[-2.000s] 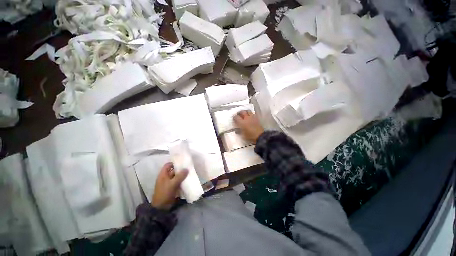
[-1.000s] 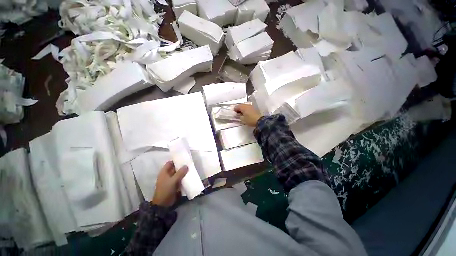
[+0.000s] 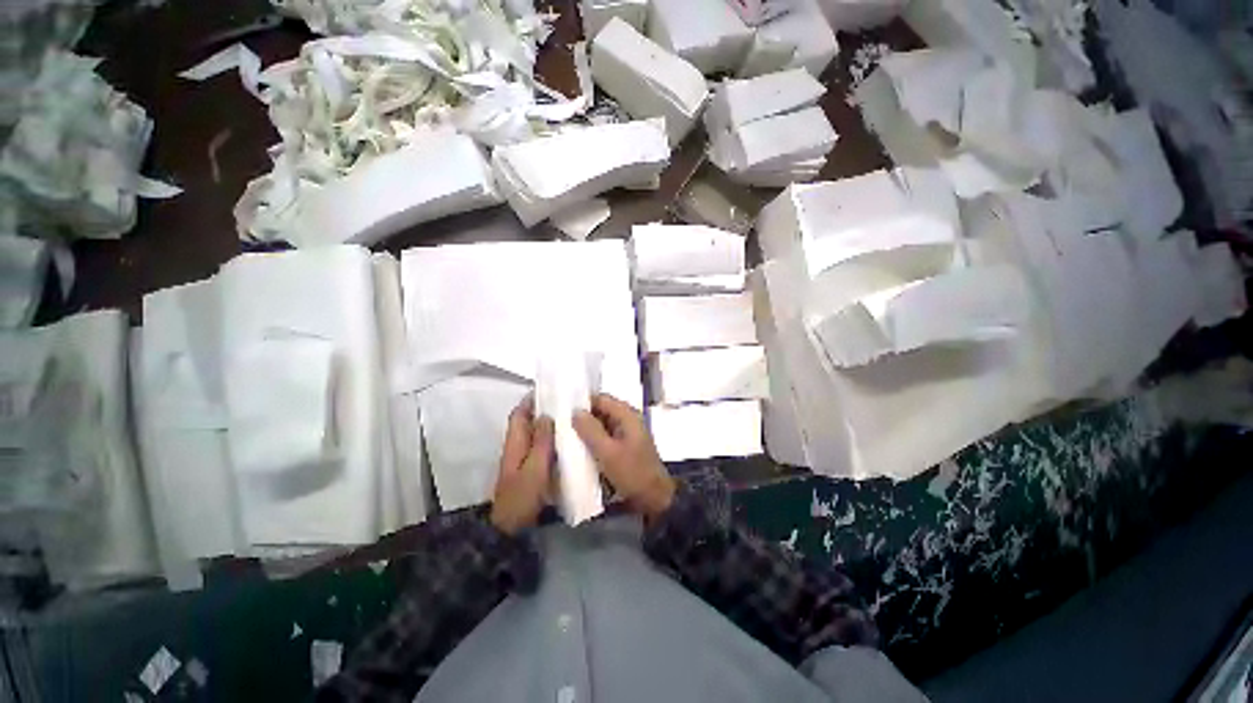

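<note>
A long narrow white cut piece pack (image 3: 568,412) stands lengthwise in front of me, over the near edge of the large white panels (image 3: 515,295). My left hand (image 3: 524,460) grips its left side and my right hand (image 3: 623,446) grips its right side. The fingers hide part of its lower half. A column of small white stacks (image 3: 704,323) lies just right of the panels, with no hand on it.
Wide white layers (image 3: 300,412) lie at left. Irregular large cut parts (image 3: 948,385) lie at right. Curved band stacks (image 3: 392,192), a strip heap (image 3: 399,89) and block stacks (image 3: 776,131) lie beyond. The green floor (image 3: 907,536) shows white scraps.
My right hand has left the small stacks and moved left onto the narrow pack. My left hand still holds the pack, now more upright in view. The camera view has shifted.
</note>
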